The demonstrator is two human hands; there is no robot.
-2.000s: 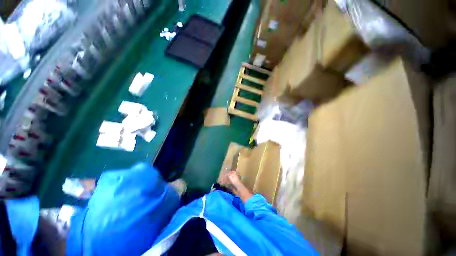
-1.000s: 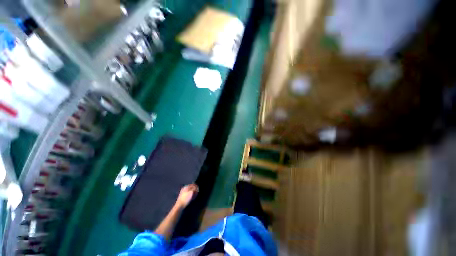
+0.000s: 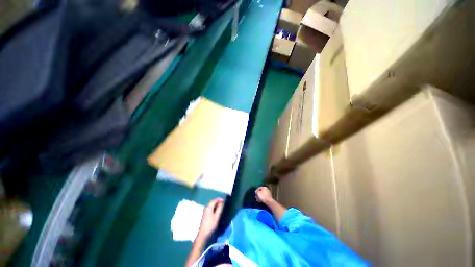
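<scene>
My left hand (image 3: 212,215) is bare and a little blurred, low in the picture over the bench edge, beside a small white pile (image 3: 187,221). Its fingers look loosely curled and I see nothing in it. My right hand (image 3: 264,195) is loosely closed in front of my blue jacket, by the cartons, and no object shows in it. Ahead on the green bench (image 3: 179,191), a brown cardboard sheet (image 3: 188,142) lies on white sheets (image 3: 227,152).
Large brown cartons (image 3: 396,182) are stacked along the right. Open cartons (image 3: 317,26) stand at the far end of the green floor aisle (image 3: 271,112). A large dark, blurred shape (image 3: 78,78) fills the upper left, above the curved line.
The view has moved forward along the bench. The black tray and pallet have left the picture. The cardboard sheet and white pile are nearer. My right hand has come into view.
</scene>
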